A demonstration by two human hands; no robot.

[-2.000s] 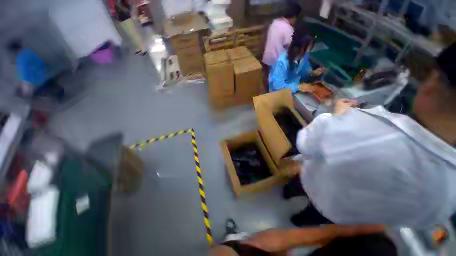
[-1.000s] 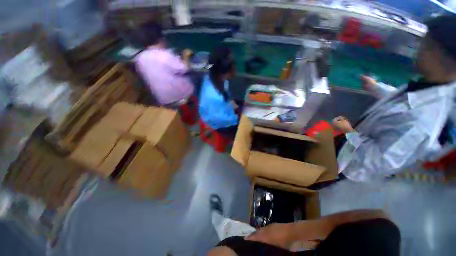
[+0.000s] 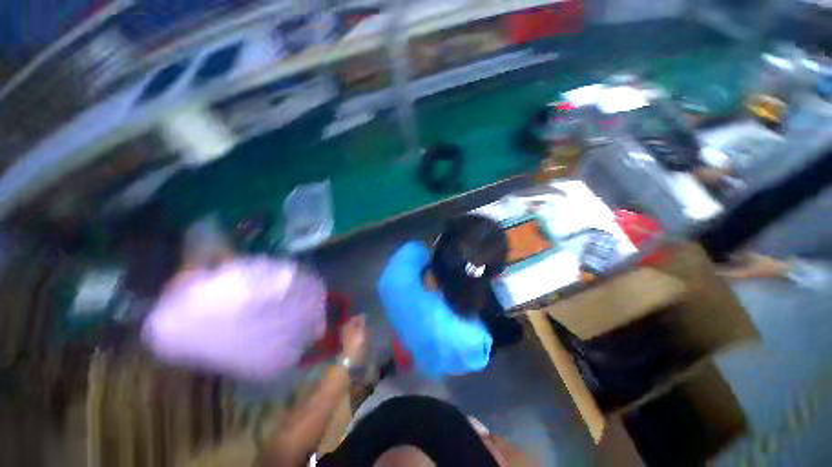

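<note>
My left hand [image 3: 354, 337] is raised at the lower left, with a pale band at the wrist. It is small and blurred; its fingers cannot be made out, and no held thing shows. My right hand is not visible; only blurred skin shows at the bottom edge beside my black clothing. An open carton [image 3: 629, 301] with dark contents stands at the lower right, above another open carton [image 3: 734, 401]. An orange-brown plate [image 3: 527, 239] lies on the pale work surface, beside a white sheet [image 3: 540, 278].
A person in blue [image 3: 429, 315] sits by the plate. A person in pink [image 3: 235, 315] is at the left. The long green bench [image 3: 493, 109] bears a black ring-like item [image 3: 442, 167] and a clear bag [image 3: 308, 214]. A dark-sleeved arm [image 3: 775, 205] reaches in at the right.
The view has swung and moved closer to the bench. The seated people now appear lower and the cartons farther right. The forearm along the bottom is gone, and my left hand now shows.
</note>
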